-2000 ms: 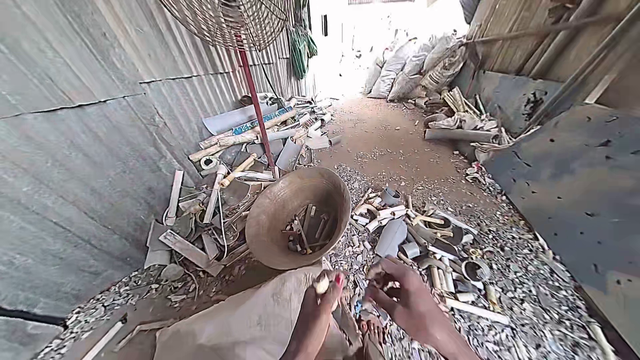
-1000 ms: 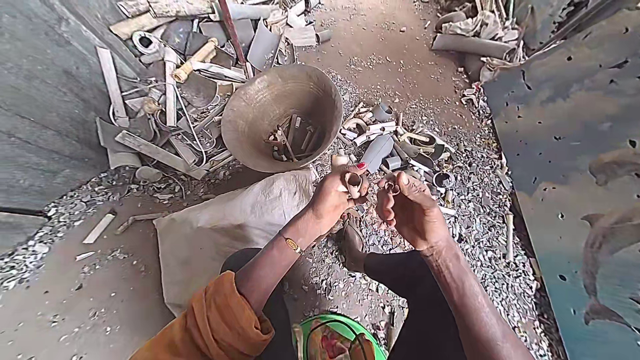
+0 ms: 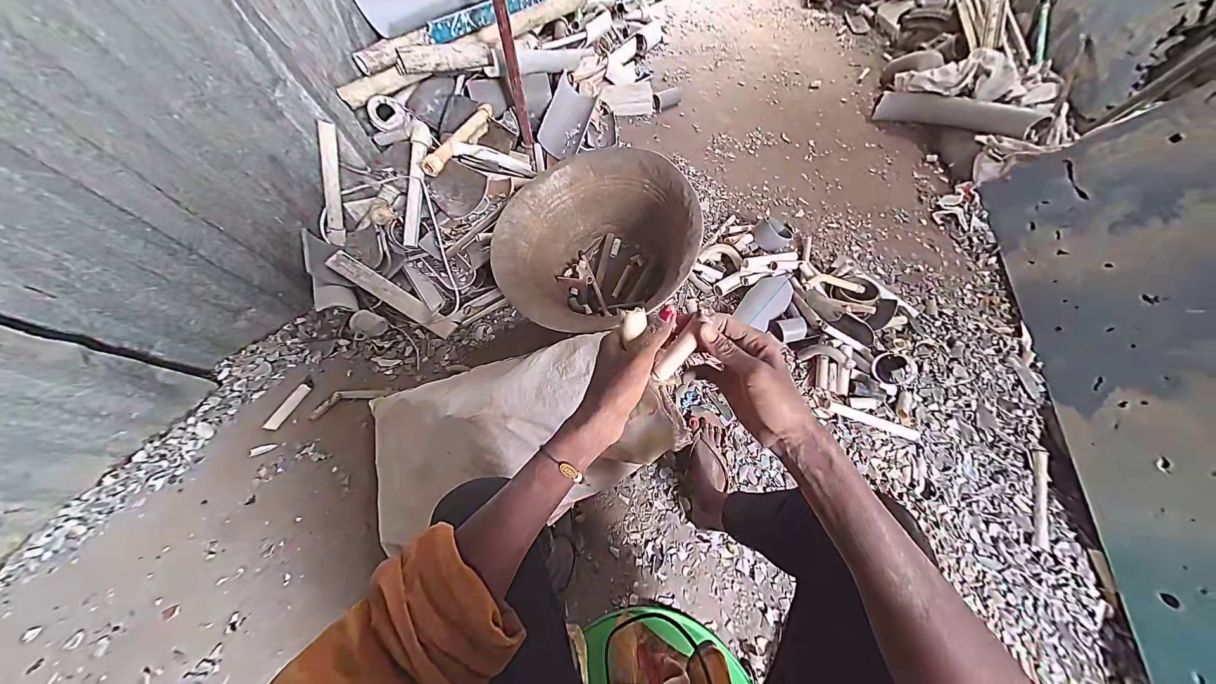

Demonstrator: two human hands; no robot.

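Observation:
My left hand (image 3: 617, 380), with a bracelet at the wrist, is closed around a short cream plastic pipe piece (image 3: 634, 326) just in front of a wide round basin (image 3: 532, 228). My right hand (image 3: 755, 375) has its thumb and fingers on another short pale pipe piece (image 3: 674, 355), which lies between the two hands; its far end is hidden by fingers. Inside the basin are several narrow pipe offcuts (image 3: 608, 266). A whitish woven sack (image 3: 475, 418) lies under my left forearm.
Heaped pipe scraps (image 3: 418, 190) lie left of the basin, and more pipe offcuts (image 3: 836, 304) lie to its right. A red pole (image 3: 513, 76) stands behind it. A green tub (image 3: 608, 636) is between my legs. Corrugated metal wall (image 3: 171, 152) at left, painted panel (image 3: 1130, 332) at right.
My hands have come together, and a pale pipe piece now shows between them. The view has tilted down since the earliest frame.

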